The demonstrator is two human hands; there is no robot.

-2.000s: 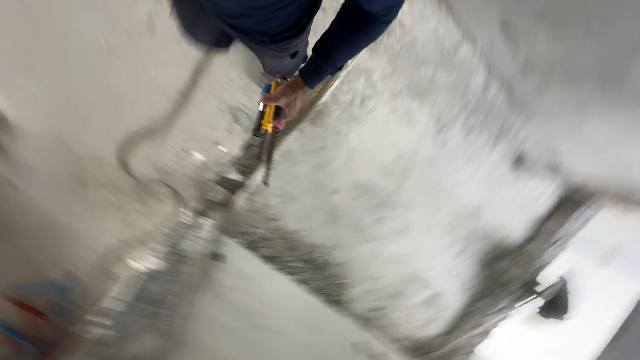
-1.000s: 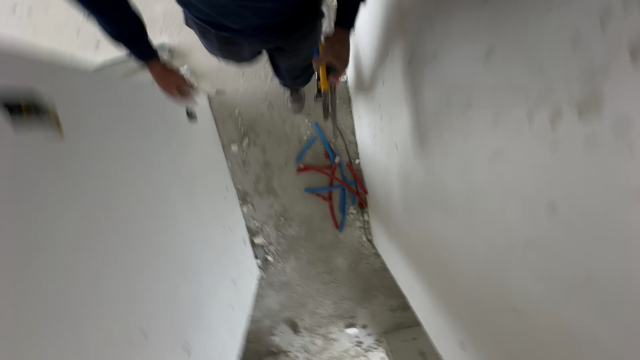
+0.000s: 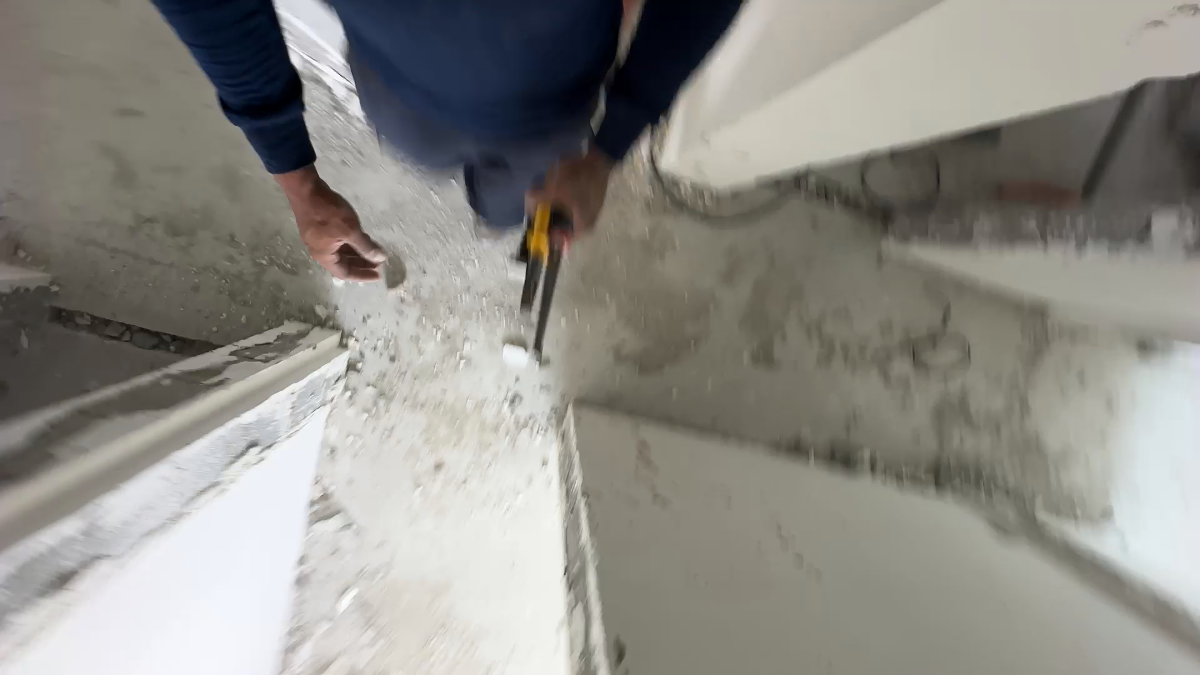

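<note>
My body is at the top of the view, in dark blue sleeves and greyish trousers. At the upper centre, my left hand (image 3: 574, 192) is closed around hand tools (image 3: 541, 258) with yellow and black parts; two long dark prongs point down over the floor. Blur hides their exact kind. My right hand (image 3: 337, 234) hangs at the upper left, fingers loosely curled, with nothing plainly in it. A small greyish blurred patch shows beside its fingertips. Dusty rubble (image 3: 441, 375) covers the floor below both hands.
A white wall panel (image 3: 216, 553) with a rough edge stands at lower left, a grey-white one (image 3: 797, 553) at lower right. A pale wall (image 3: 806, 103) juts in at upper right, with a dark cable (image 3: 722, 217) along its foot. A pale ledge (image 3: 187, 422) lies left.
The view has shifted greatly; the red and blue tubes on the floor a second ago are out of sight. The tools remain in my left hand.
</note>
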